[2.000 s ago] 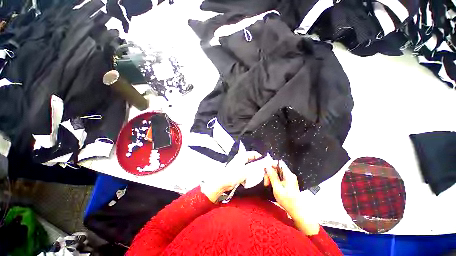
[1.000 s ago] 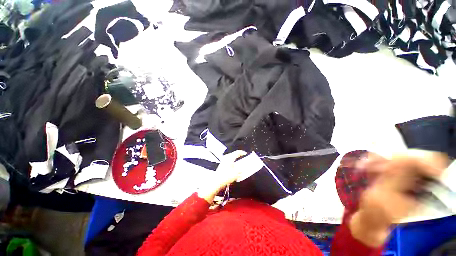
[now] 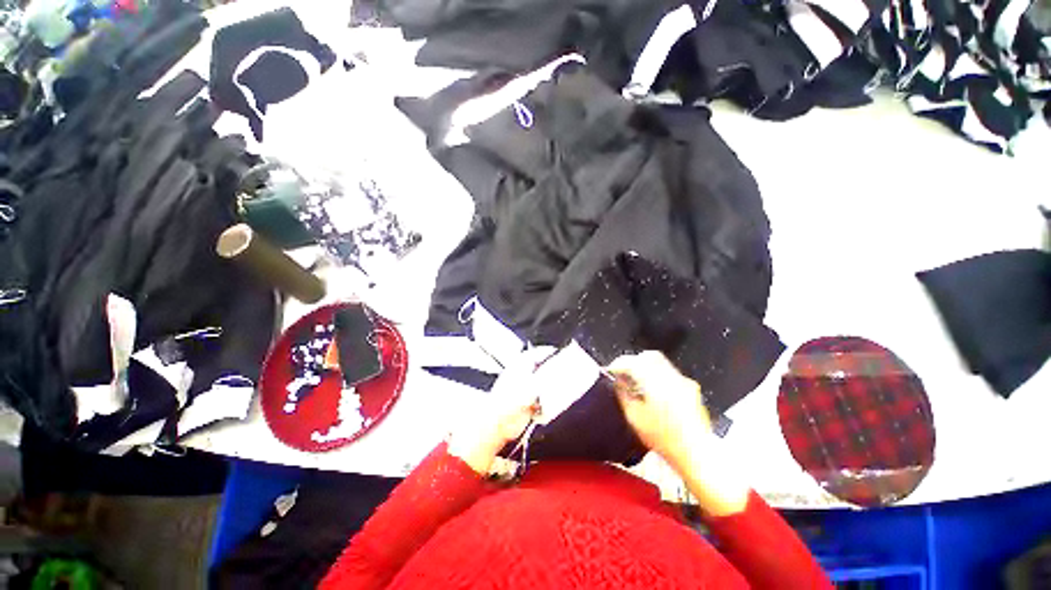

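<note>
A black garment (image 3: 599, 207) with white trim lies spread in front of me, its near edge at my body. My left hand (image 3: 501, 409) is shut on the garment's white trim piece (image 3: 565, 383). My right hand (image 3: 651, 398) is at the right end of this trim, fingertips pinched together close to its edge. A needle or thread between these fingertips is too small to make out. A thin pale thread or loop hangs below my left hand.
A red dish (image 3: 277, 386) holds white bits and a dark rectangle (image 3: 358, 346). Beyond it are a cardboard tube (image 3: 271, 263) and a bag of small parts (image 3: 352, 219). A red plaid pad (image 3: 855, 421) and black piece (image 3: 997, 311) lie right. Garments (image 3: 127, 231) are heaped left and back.
My right hand, blurred and stretched out over the plaid pad one second ago, is back at the white trim. My left hand has stayed on the trim.
</note>
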